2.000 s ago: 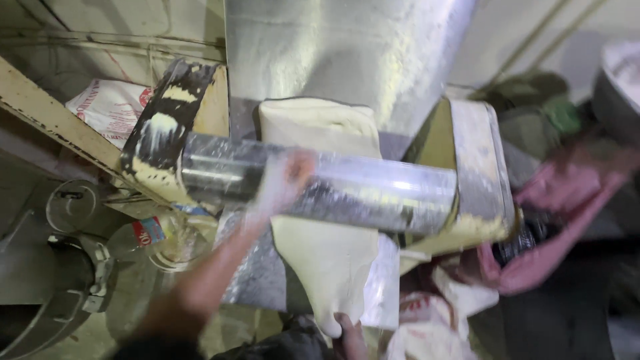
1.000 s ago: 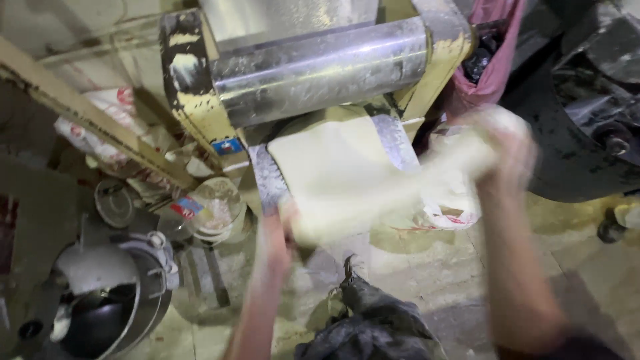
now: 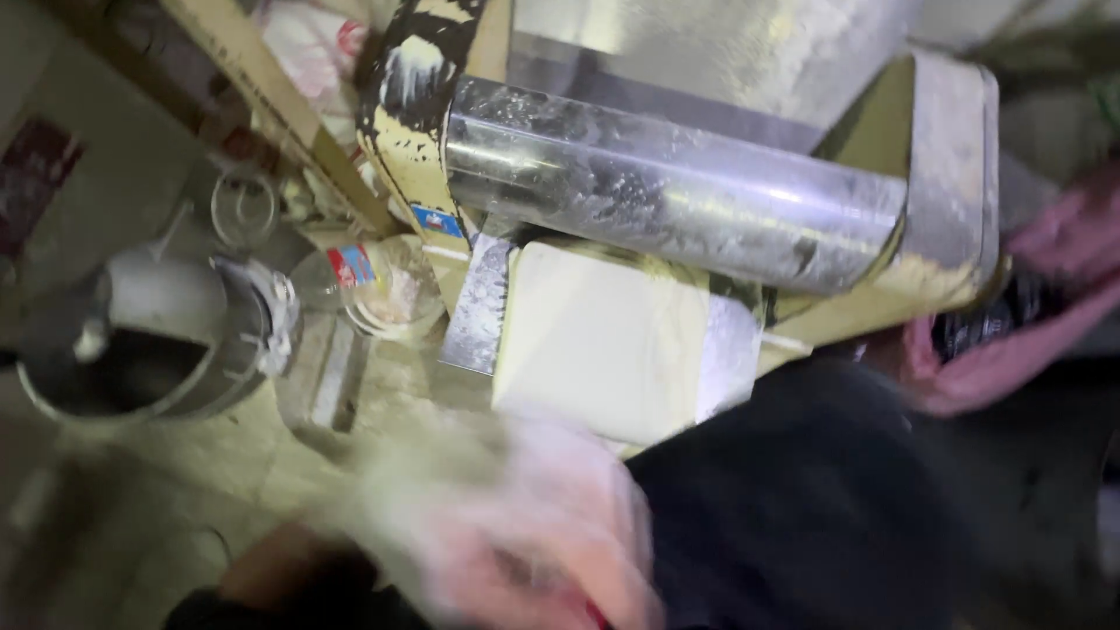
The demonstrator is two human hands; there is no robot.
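A smooth, pale dough sheet lies on the floured metal outfeed tray, below the steel roller of a dough sheeter. My right hand is strongly blurred near the bottom centre, just below the dough's near edge. A small red spot shows beside its fingers; what it is cannot be told. My left forearm comes in at the lower left, and a pale blur, perhaps the left hand, lies close to the right one. Whether either hand holds anything is hidden by the blur.
The sheeter's worn side housings flank the roller. On the left are a round metal mixing bowl, a clear plastic tub and a slanting beam. A pink bag hangs at the right. A dark sleeve covers the lower right.
The dough, stretched between my hands a second ago, now rests on the tray. Both hands have moved off it to the bottom centre. The view has shifted and turned.
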